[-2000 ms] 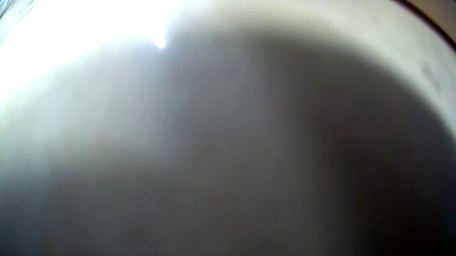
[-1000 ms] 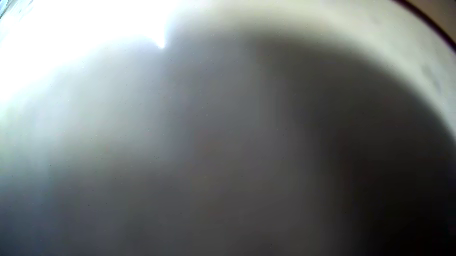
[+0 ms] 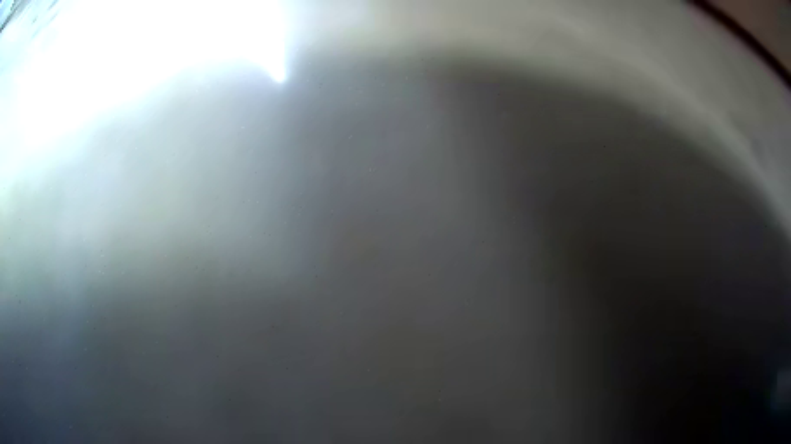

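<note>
A blurred grey surface (image 3: 364, 243) fills most of the head view, very close to the lens. It is too blurred to tell what it is. It darkens to near black at the lower right. Neither my left hand nor my right hand can be made out. No object being worked on can be made out.
A bright white glare (image 3: 173, 52) lies at the upper left. A pale blurred band (image 3: 555, 43) curves along the top and right, with a thin dark red line (image 3: 737, 33) at the upper right corner. A small pale patch (image 3: 783, 390) shows at the lower right edge.
The small pale patch at the lower right edge now shows. The pale band at the top right looks slightly dimmer. The rest looks nearly the same.
</note>
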